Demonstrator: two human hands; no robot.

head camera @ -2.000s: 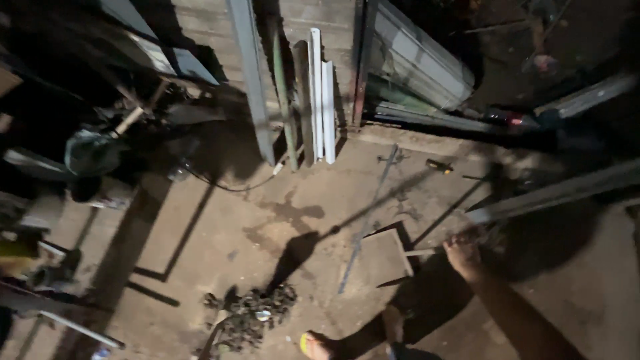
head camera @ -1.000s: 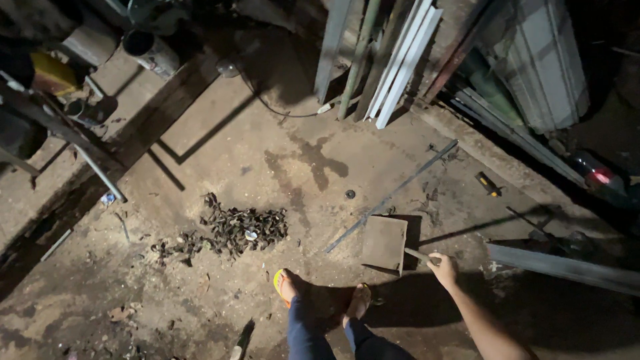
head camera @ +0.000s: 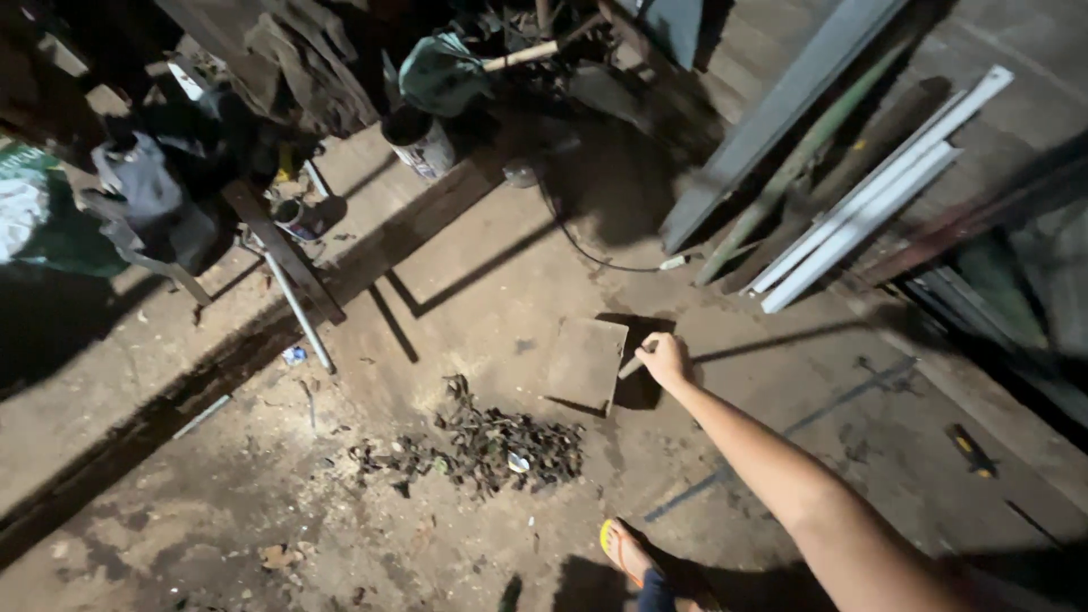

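My right hand (head camera: pixel 665 359) grips the short handle of a flat dustpan (head camera: pixel 586 361), which is on or just above the concrete floor, its pan pointing left. Below and to the left of the pan lies a pile of dry leaves (head camera: pixel 510 446) with a small whitish scrap (head camera: pixel 518 462) on it. The gap between pan and leaves is small. My left hand is out of view. One foot in a flip-flop (head camera: pixel 623 551) stands below the leaves and the pan.
Metal bars (head camera: pixel 884 221) lean against the wall at upper right. A raised concrete ledge (head camera: pixel 357 255) runs diagonally at left, bearing a bucket (head camera: pixel 421 146) and bags (head camera: pixel 161 204). A metal tube (head camera: pixel 297 310) juts over its edge. A black and yellow tool (head camera: pixel 971 450) lies at right, near a long dark strip (head camera: pixel 858 393).
My right hand has carried the dustpan left, off its spot beside the long strip and nearer the leaf pile. The view has shifted and turned considerably.
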